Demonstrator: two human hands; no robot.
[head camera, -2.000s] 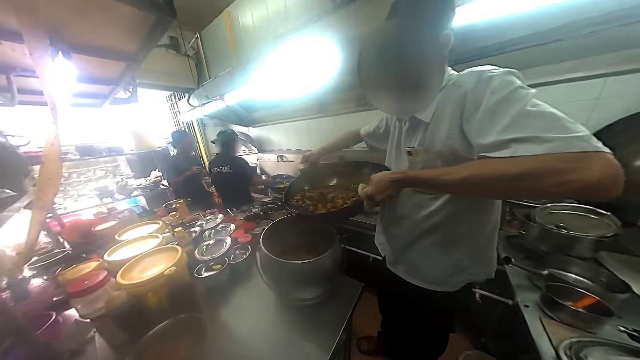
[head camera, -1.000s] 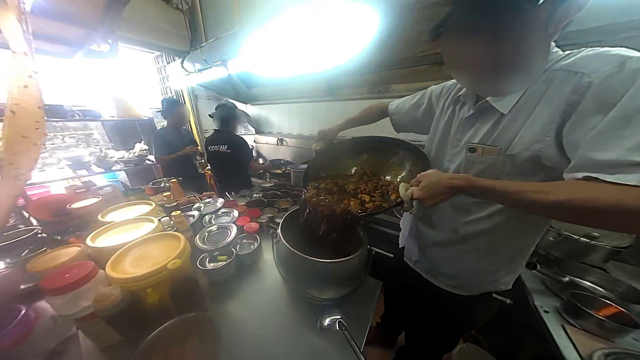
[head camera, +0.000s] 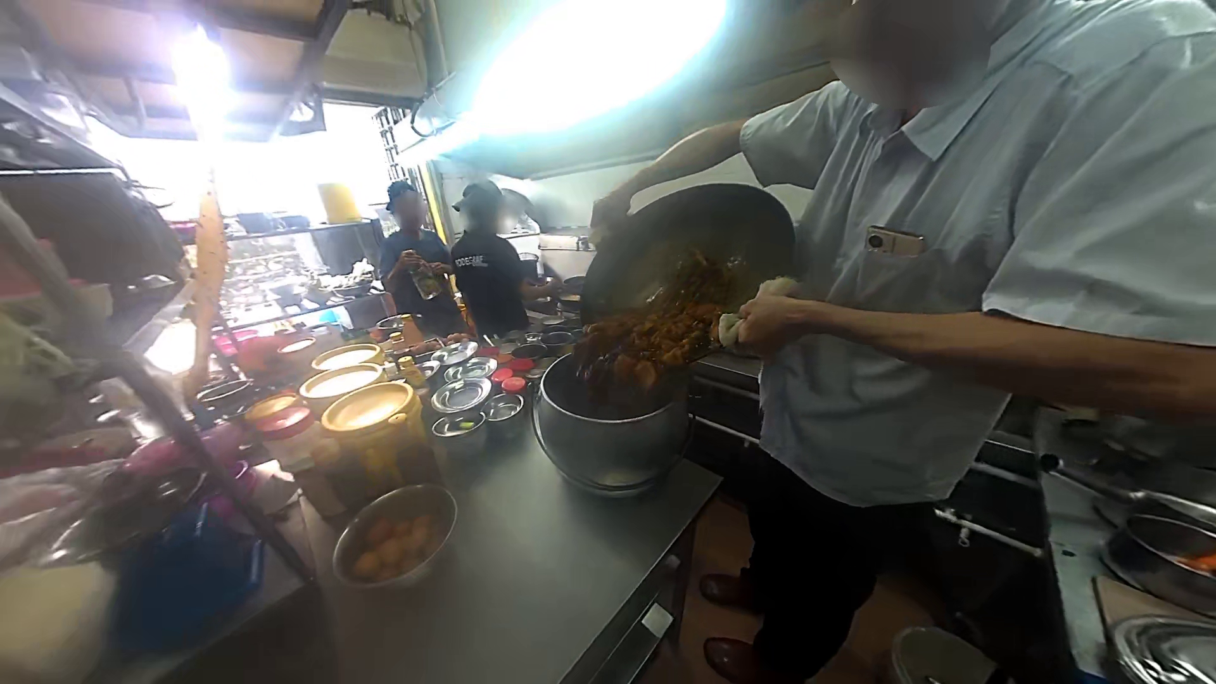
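Neither my left hand nor my right hand shows in the head view. Across the counter a person in a white short-sleeved shirt (head camera: 883, 380) grips a large wok (head camera: 708, 233) by both sides, with a pale cloth (head camera: 730, 328) under the hand nearer me. The wok is steeply tilted, and chunky brown food in dark sauce (head camera: 646, 347) slides over its rim into a round metal pot (head camera: 608, 442). That pot stands upright on the steel counter (head camera: 513, 560). Its inside is partly hidden by the falling food.
A bowl of round, egg-like items (head camera: 394, 537) sits on the near counter. Yellow lidded tubs (head camera: 372, 408) and small metal bowls (head camera: 461, 394) stand left of the pot. Two people in dark clothes (head camera: 486, 275) are farther back. At right are a pan (head camera: 1164, 556) and a stove top (head camera: 1064, 513).
The wok has gone from nearly level beside the pot to steeply tilted over it, and food now pours in. A metal utensil handle seen near the pot one second ago is out of view.
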